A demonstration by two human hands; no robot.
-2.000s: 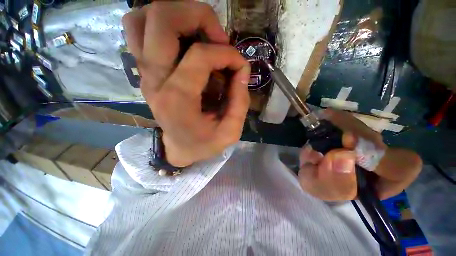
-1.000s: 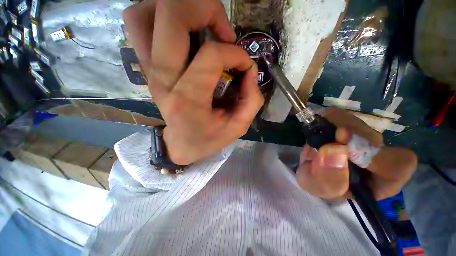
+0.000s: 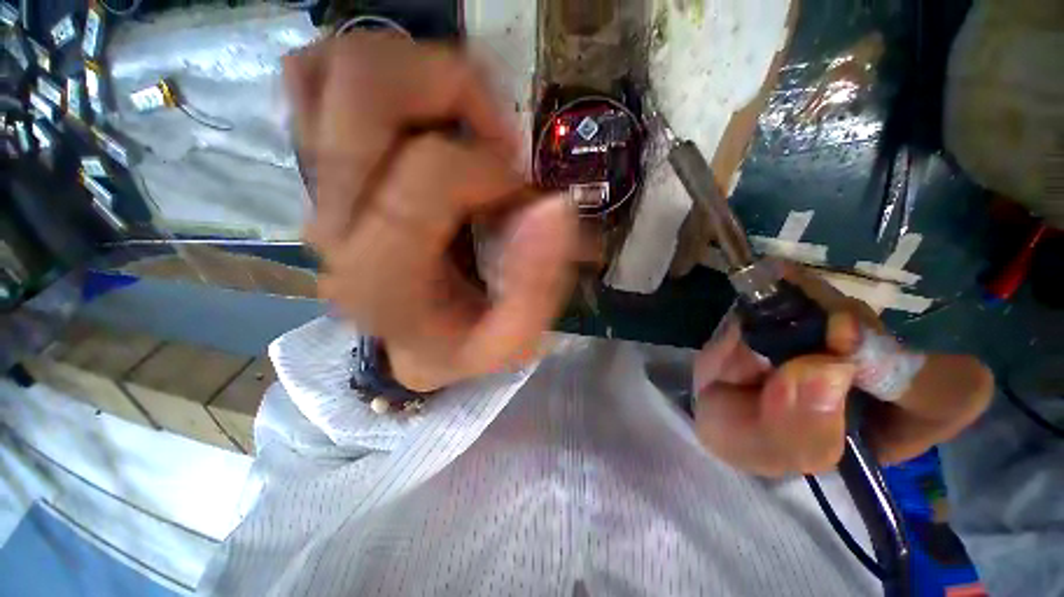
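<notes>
The round circuit board unit (image 3: 589, 156) sits in the brown fixture (image 3: 590, 41) between two whitish strips, with a red glow at its upper left. My right hand (image 3: 842, 379) grips the soldering iron (image 3: 714, 216). Its tip is right of the disc, over the right strip, not touching the disc. My left hand (image 3: 438, 210) is motion-blurred, just left of the disc, with fingers curled. Its palm is hidden, so I cannot tell whether it holds anything.
A single small battery (image 3: 152, 97) lies on the white pad (image 3: 216, 163). More batteries (image 3: 93, 169) lie loose at the far left. Tape strips (image 3: 793, 239), a red-handled tool (image 3: 1017, 271) and a beige tub (image 3: 1013, 99) are at the right.
The iron tip has moved off the disc to the right. My left hand has shifted slightly left, uncovering the disc. The red glow now shows, and the battery seen within the left hand is no longer visible.
</notes>
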